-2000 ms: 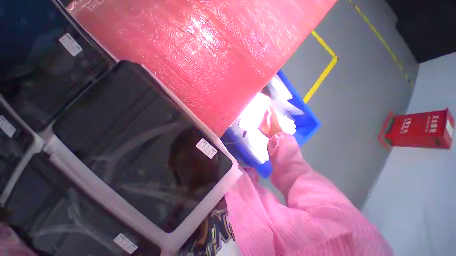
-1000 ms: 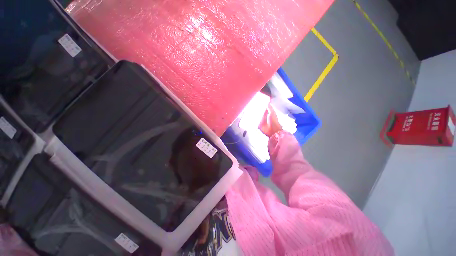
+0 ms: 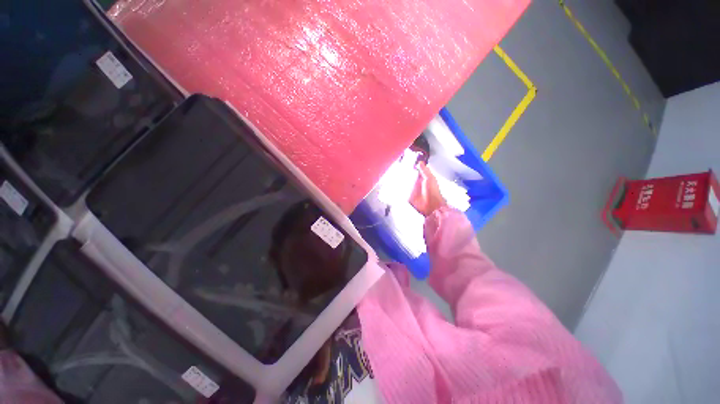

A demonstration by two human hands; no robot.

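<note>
My right hand (image 3: 427, 192) is small and partly washed out by glare, over bright white sheets or items (image 3: 401, 207) in the blue bin (image 3: 491, 200). Its fingers point toward the bin's far end, near a dark lump (image 3: 421, 146). Whether it grips anything cannot be told. Dark, unlit tablets (image 3: 225, 229) lie in pale carrier frames (image 3: 320, 331) at the left, with small white labels (image 3: 328, 233) near their corners. My left hand is not clearly in view; only a blurred pink patch shows at the lower left corner.
The shiny red-pink bench surface (image 3: 316, 87) lies beyond the tablets, its edge overhanging the bin. Grey floor (image 3: 545, 173) with yellow lines (image 3: 509, 125) is on the right. A red box with white print (image 3: 667, 203) stands by the pale wall.
The fingers of my right hand have shifted slightly in the bin. The bright white patch beside them has changed shape, and more of the dark lump shows. The tablets have not moved.
</note>
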